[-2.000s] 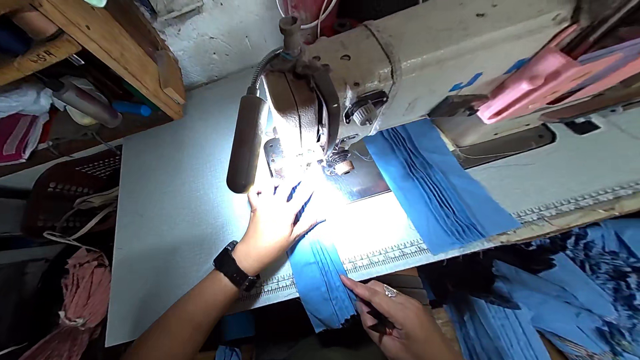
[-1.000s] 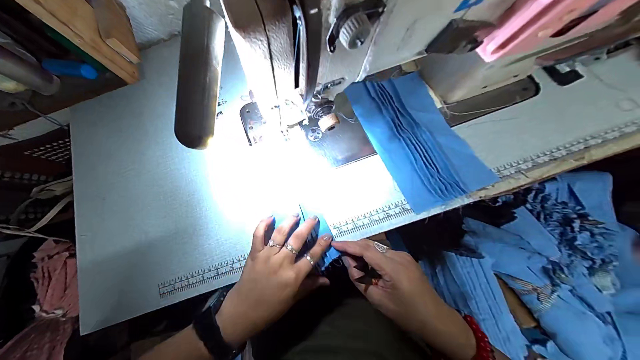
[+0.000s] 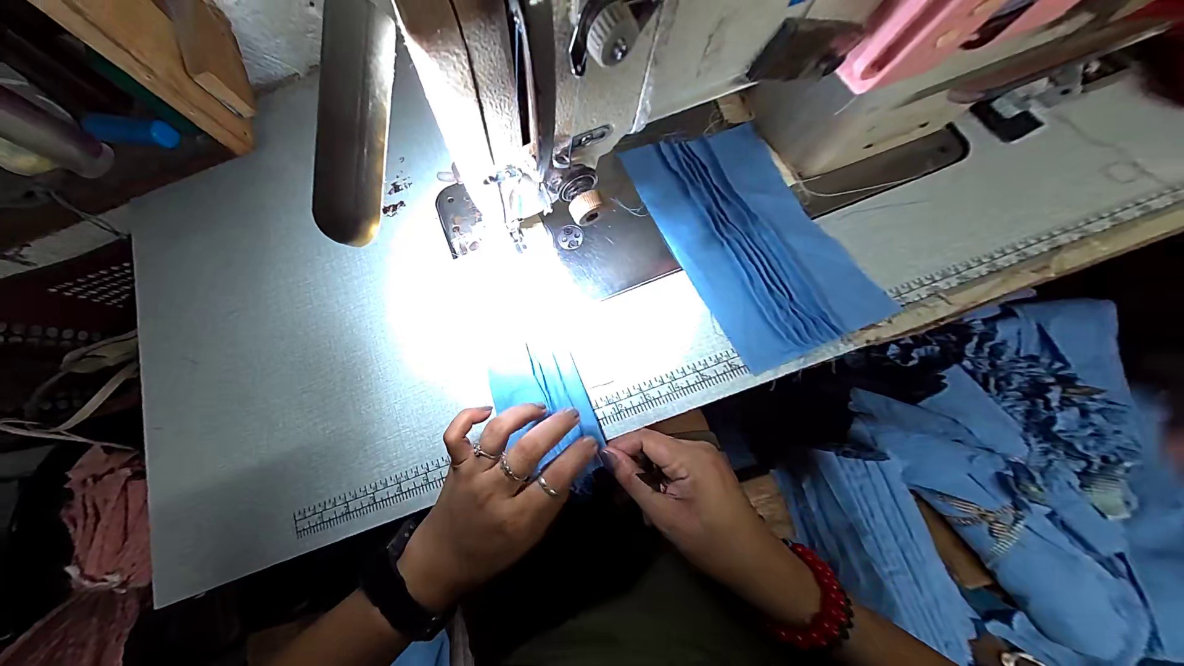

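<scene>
A blue pleated fabric strip runs from the glare below the needle area of a sewing machine down to the table's front edge. Spread over its lower end, my left hand presses it with ringed fingers apart. At the strip's lower right corner, my right hand pinches its edge between thumb and forefinger. A second blue pleated piece lies flat on the machine bed to the right. Bright light hides the strip's upper end and most of the presser foot.
A dark lamp-like tube hangs left of the machine head. A printed ruler follows the front edge of the table. Blue cloth pieces are heaped below right, pink cloth at lower left. A wooden shelf stands at upper left.
Two seconds ago my left hand lay farther up the strip, close to the presser foot; it has moved down to the strip's lower end. The view has shifted closer to the machine.
</scene>
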